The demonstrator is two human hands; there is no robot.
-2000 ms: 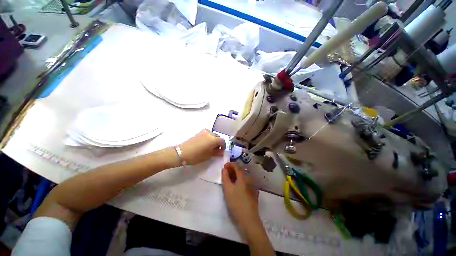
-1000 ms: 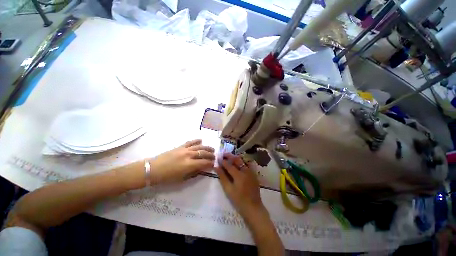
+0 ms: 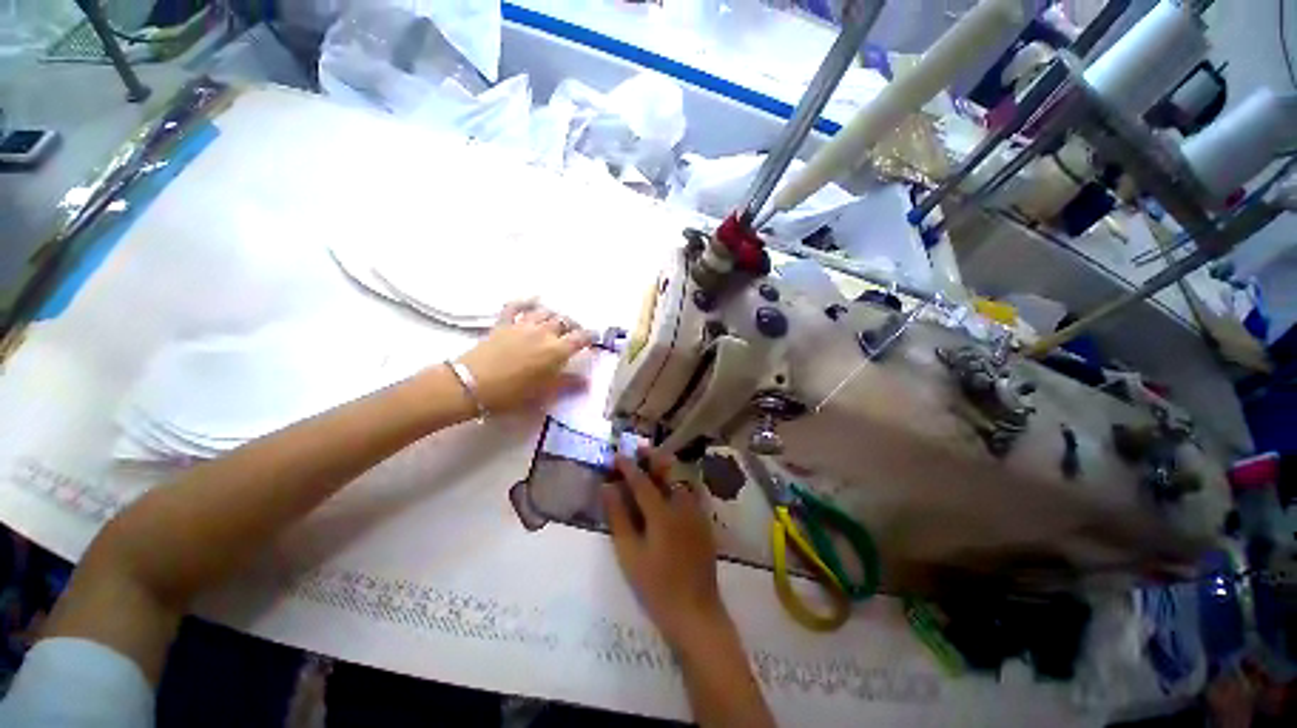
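Note:
My left hand (image 3: 534, 359), with a band at the wrist, is on the table left of the sewing machine head (image 3: 854, 427), fingers near its left end. A bright white cut piece (image 3: 580, 404) seems to lie between this hand and the needle area; glare hides its edges and any grip. My right hand (image 3: 663, 519) is in front of the needle, fingertips at the presser foot; whether they pinch anything is hidden. The shiny slide plate (image 3: 572, 478) with a dark border shows left of my right fingers. Two white stacks of cut pieces (image 3: 441, 285) (image 3: 214, 398) lie further left.
Yellow-and-green scissors (image 3: 818, 558) lie against the machine's front. A red-topped post (image 3: 738, 239) stands at the head's left end. Crumpled plastic bags (image 3: 612, 121) lie behind the table. Rods and white thread cones (image 3: 1149, 64) are at upper right.
My left hand has moved from in front of the needle to behind it, away from my right hand. My right hand stays by the needle. The slide plate's front part is now uncovered.

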